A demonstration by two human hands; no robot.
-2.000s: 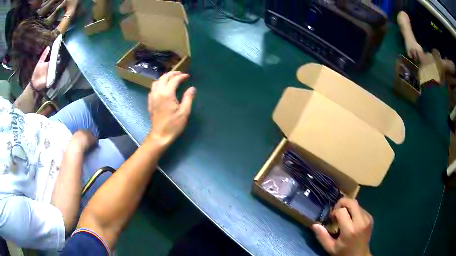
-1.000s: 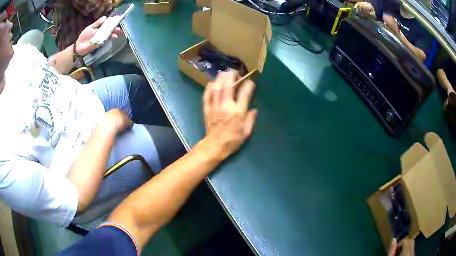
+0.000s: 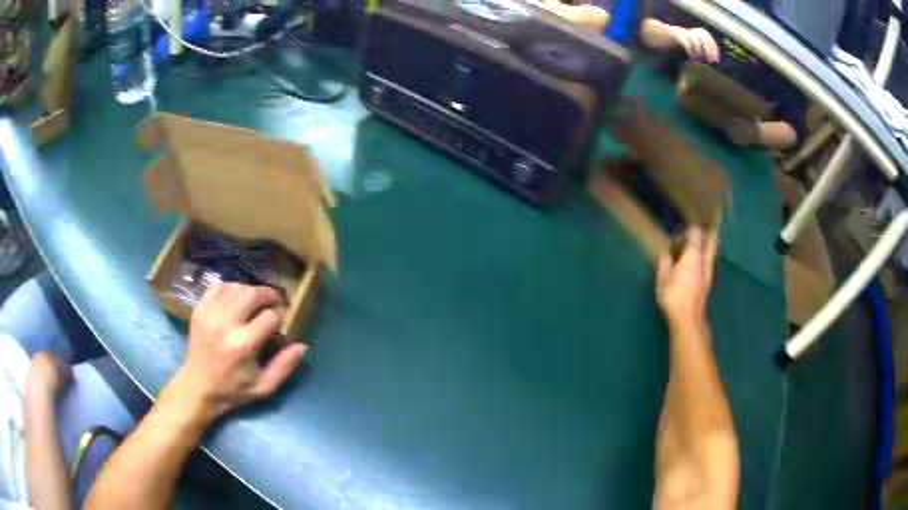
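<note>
An open brown carton (image 3: 239,184) stands at the left with its lid up. A coiled black cable (image 3: 231,257) and a shiny clear bag (image 3: 181,283) lie inside it. My left hand (image 3: 239,344) grips its near right wall, fingers over the rim and thumb outside. A second open carton (image 3: 622,204), blurred, is at the right beyond the table's middle, lid up, with dark contents. My right hand (image 3: 689,274) is at its near end, arm stretched out, and holds it; the fingertips are partly hidden.
A large black radio-like box (image 3: 478,95) stands at the back centre. A clear bottle (image 3: 131,55) and loose cables (image 3: 299,88) are at the back left. Another person's hands hold a carton (image 3: 722,100) at the far right, near white tube racking (image 3: 821,304). A seated person's arm (image 3: 42,398) is at left.
My left hand has reached the left carton and closed on its near side. My right hand has carried the other carton away from me across the table. The view has turned right.
</note>
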